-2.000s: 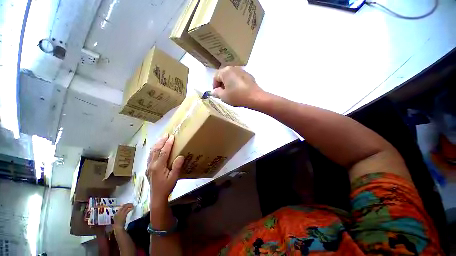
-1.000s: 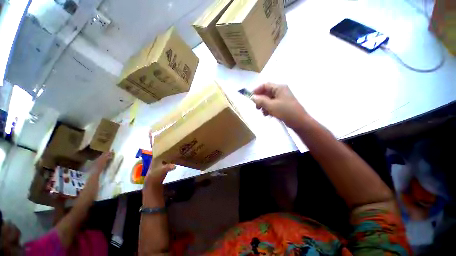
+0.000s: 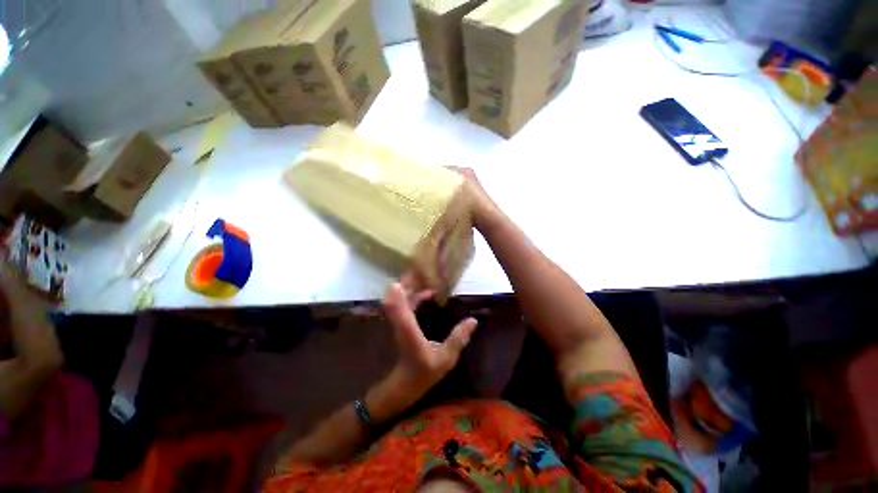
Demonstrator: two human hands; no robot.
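A brown shipping carton (image 3: 380, 197), blurred, is tilted over the white table in front of me, with a shiny tape strip along its upper face. My left hand (image 3: 424, 337) is at its near right corner, fingers spread and palm empty; the fingertips overlap the corner, and contact is unclear. My right hand (image 3: 469, 183) is at the carton's right side, mostly hidden behind it, so its grip cannot be seen. No cutter shows.
A blue and orange tape dispenser (image 3: 221, 262) lies left. More cartons (image 3: 520, 67) stand at the back. A cabled smartphone (image 3: 684, 130), a second dispenser (image 3: 797, 72) and orange-yellow boxes (image 3: 847, 164) are right. Another person's arm (image 3: 27, 323) is at far left.
The carton has turned, its taped face now more towards me. My left hand has moved right to its near end. My right hand, earlier holding a small cutter-like strip, has moved behind the carton.
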